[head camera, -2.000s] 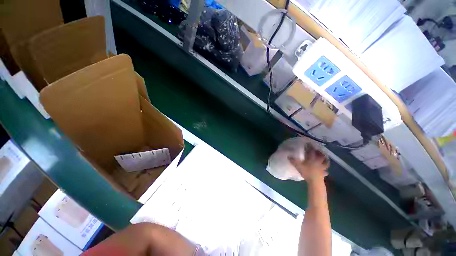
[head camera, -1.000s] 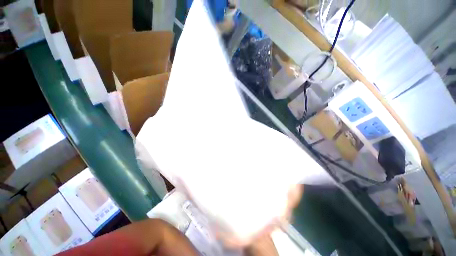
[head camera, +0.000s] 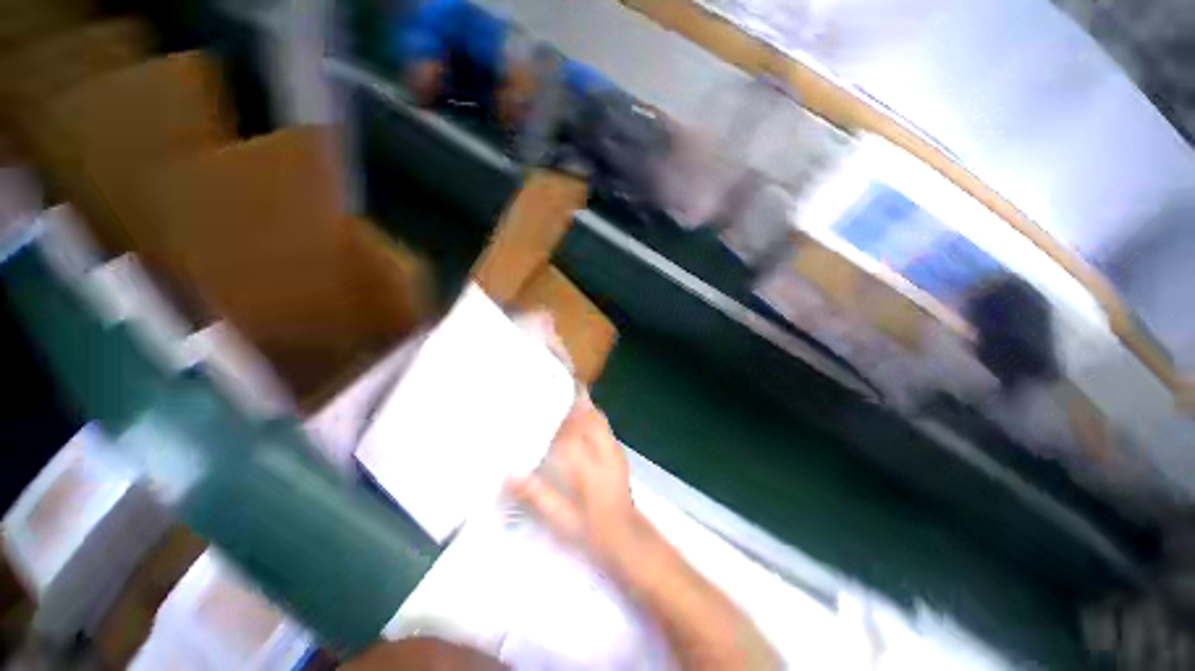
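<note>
The frame is blurred. A white carton (head camera: 472, 413) with brown inner flaps standing open at its upper right is tilted above the left end of the white work surface (head camera: 714, 524). My right hand (head camera: 577, 472) is at its right side, thumb and fingers against it, and holds it. A soft white shape lies just below the hand, too bright to name. Of my left arm only a bit of skin shows at the bottom edge; my left hand cannot be made out.
An open brown-sided carton (head camera: 282, 249) stands at left beside a green curved rail (head camera: 262, 485). Printed cartons (head camera: 79, 505) are below it. A green belt (head camera: 747, 420) runs behind, under a shelf with a power strip (head camera: 904, 236). Someone's blue sleeve (head camera: 452, 39) shows at top.
The large bright white sheet-like thing before me is gone from the middle. A white carton with open brown flaps is now in my right hand. The view has shifted and blurred.
</note>
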